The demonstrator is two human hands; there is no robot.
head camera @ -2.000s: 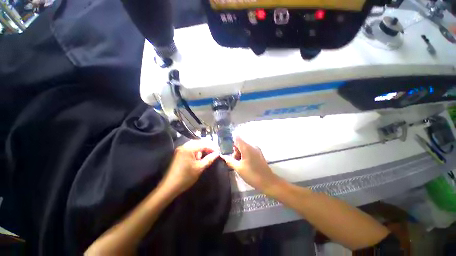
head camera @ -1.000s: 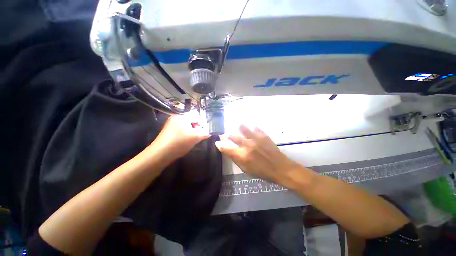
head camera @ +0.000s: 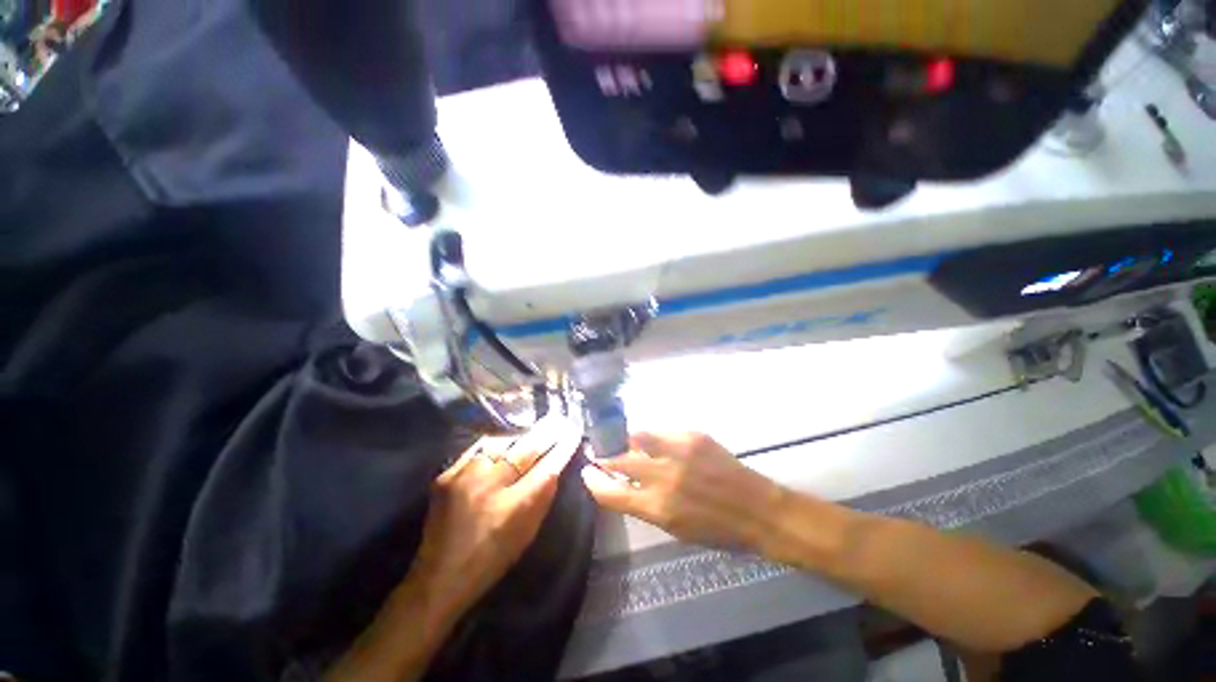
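The white sewing machine (head camera: pixel 787 287) with a blue stripe stands in front of me. Its needle and presser foot area (head camera: pixel 554 397) is overexposed and partly hidden by my fingers. The dark garment (head camera: pixel 307 493) lies bunched left of the machine and under my left hand. My left hand (head camera: pixel 496 493) rests on the cloth with its fingertips near the presser foot. My right hand (head camera: pixel 680 490) is just right of it, thumb and fingers close together below the tension dial (head camera: pixel 604 416). What the right fingertips pinch is too bright and small to tell.
A phone (head camera: pixel 800 113) hangs above the machine head beside a thick black arm (head camera: pixel 354 93). A ruler strip (head camera: pixel 694 581) runs along the table's front edge. Snips or a similar thin tool (head camera: pixel 1144 397) lie at the right. A green item (head camera: pixel 1180 513) is below the table edge.
The view has shifted back so the phone shows again. My left hand has turned, with its back and knuckles now more visible. My right fingers have drawn closer together near the foot.
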